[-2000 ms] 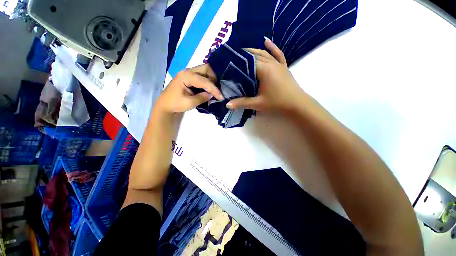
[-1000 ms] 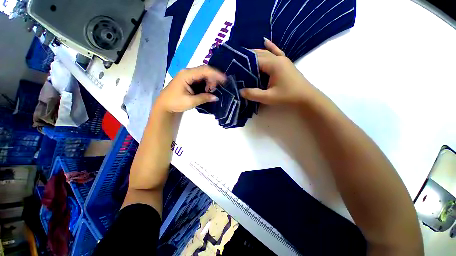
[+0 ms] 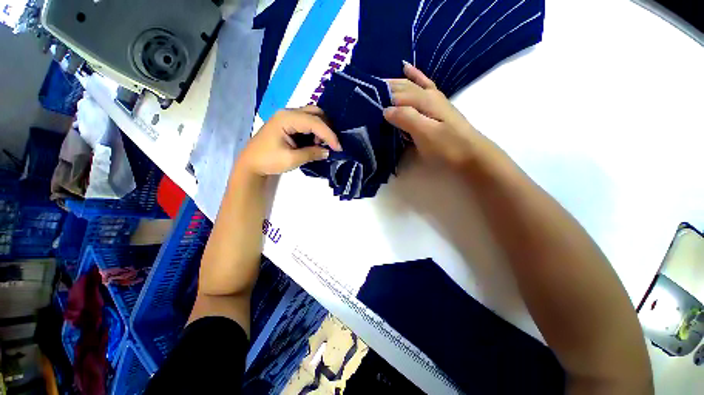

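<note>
A bundle of navy cut pieces (image 3: 359,96) with pale edges lies in front of me, its near ends fanned and partly curled. My left hand (image 3: 289,143) pinches the curled near ends between thumb and fingers. My right hand (image 3: 424,116) rests against the bundle's right side, fingers on its edge. How firmly it grips is hard to tell. The bundle's far part runs to the top edge beside a fanned navy stack (image 3: 486,35) with pale edge lines. A single navy piece (image 3: 455,324) lies flat near the front edge, partly under my right forearm.
A grey machine head (image 3: 116,42) stands at upper left. A grey-blue piece (image 3: 225,108) and a bright blue strip (image 3: 301,54) lie beside the bundle. A printed ruler (image 3: 363,308) runs along the table's front edge. Blue crates (image 3: 166,270) are below. A machine's metal plate (image 3: 670,316) is at right.
My right thumb has moved up off the fanned ends towards the bundle's upper right edge. The near ends have curled and shifted under my left fingers. The bundle has moved slightly left.
</note>
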